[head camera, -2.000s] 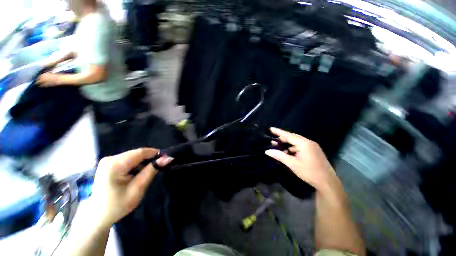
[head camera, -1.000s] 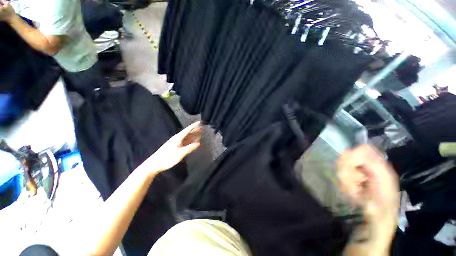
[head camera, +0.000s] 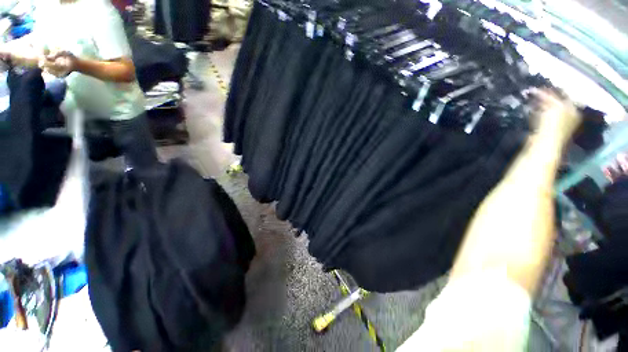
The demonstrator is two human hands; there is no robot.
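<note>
My right hand [head camera: 554, 113] is blurred at the right end of the garment rack, near the tops of the hung clothes. What it holds, if anything, I cannot tell. A long row of hung black garments [head camera: 358, 151] fills the middle, with small pale labels along the top. My left hand is not in view. Another black garment [head camera: 165, 254] lies draped in front of me at the lower left.
A person [head camera: 103, 62] stands at the upper left, handling dark cloth. A white padded table [head camera: 72, 316] with a partly seen iron [head camera: 21, 302] is at the lower left. A rack foot with a yellow end [head camera: 337, 311] and striped floor tape lie below.
The hanger once between my hands has left them. My right arm has reached up and right to the rack. My left hand has gone out of view. The person's hands have moved.
</note>
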